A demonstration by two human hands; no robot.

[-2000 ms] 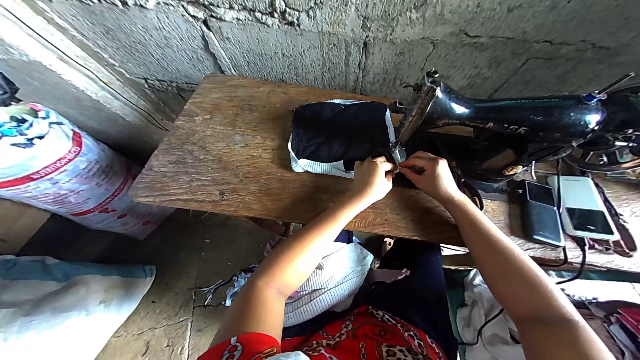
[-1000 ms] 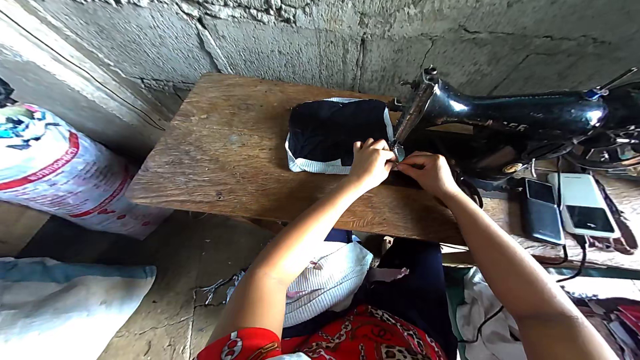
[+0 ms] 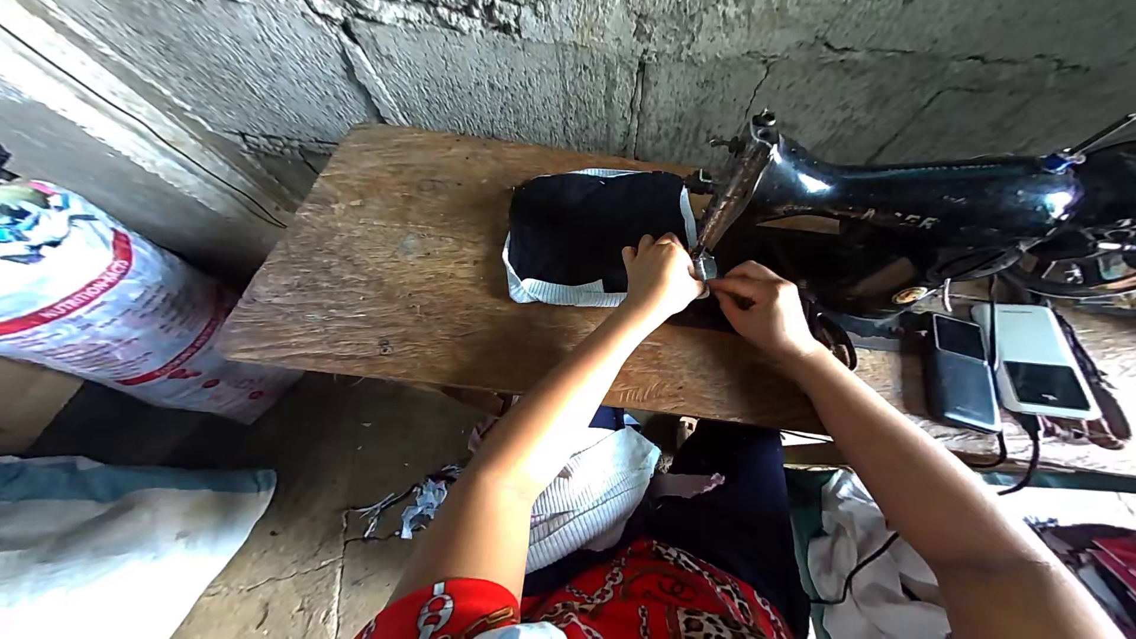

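A black sewing machine (image 3: pixel 914 200) stands on the wooden table (image 3: pixel 355 266), its needle end near the table's middle. Left of the needle lies a dark cloth piece (image 3: pixel 586 222) with a white ribbed border. My left hand (image 3: pixel 661 275) rests at the cloth's lower right corner, fingers bent on its edge by the presser foot (image 3: pixel 706 266). Just right of the foot is my right hand (image 3: pixel 763 306), thumb and forefinger pinched together at the white edge. The fingertips of both hands nearly meet, and what lies right between them is partly hidden.
Two power banks or similar devices, one dark (image 3: pixel 963 382) and one white (image 3: pixel 1043 364), lie with cables at the table's right. A printed sack (image 3: pixel 133 302) stands at the left, a white sack (image 3: pixel 124 541) below it. White ribbed cloth (image 3: pixel 595 488) lies on my lap. A concrete wall runs behind.
The dark cloth has turned slightly and its near edge shows a little more. Both hands stay beside the presser foot, with small shifts of the fingers.
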